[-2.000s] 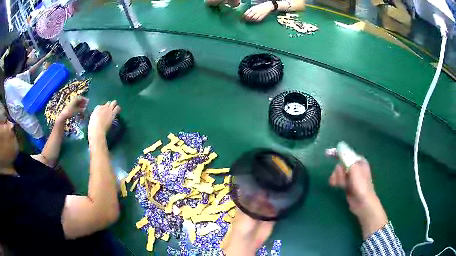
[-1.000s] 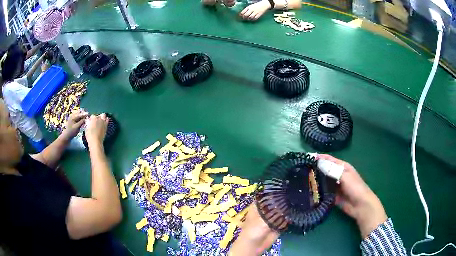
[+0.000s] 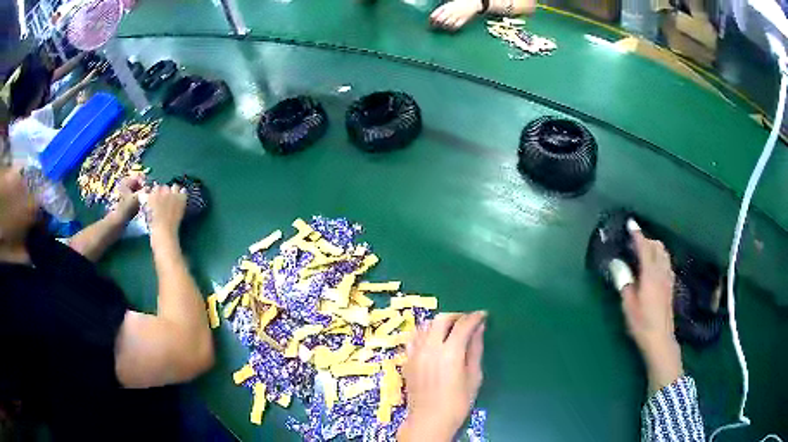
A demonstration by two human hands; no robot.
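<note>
A large pile of yellow and blue-purple patterned strip pieces [image 3: 298,302] lies on the green bench in front of me. My left hand [image 3: 445,367] is at the pile's right edge, fingers apart, with nothing seen in it. My right hand [image 3: 648,289], with white covers on fingertips, is on a black ribbed housing [image 3: 609,244] at the right. Its fingers reach over the housing's right side and hide part of it. Another black housing [image 3: 698,298] stands just right of my right hand, partly behind the white cable.
More black housings stand along the bench, one at back right [image 3: 558,155] and others farther left [image 3: 384,121]. A person works at the left beside a second strip pile [image 3: 117,164] and blue bin [image 3: 82,134]. A white cable [image 3: 740,259] hangs at right. A hand rests across the bench.
The housing I held in both hands is now down at the right. My left hand has let go and sits by the pile. My right hand has moved to another housing. The standing housings have shifted right.
</note>
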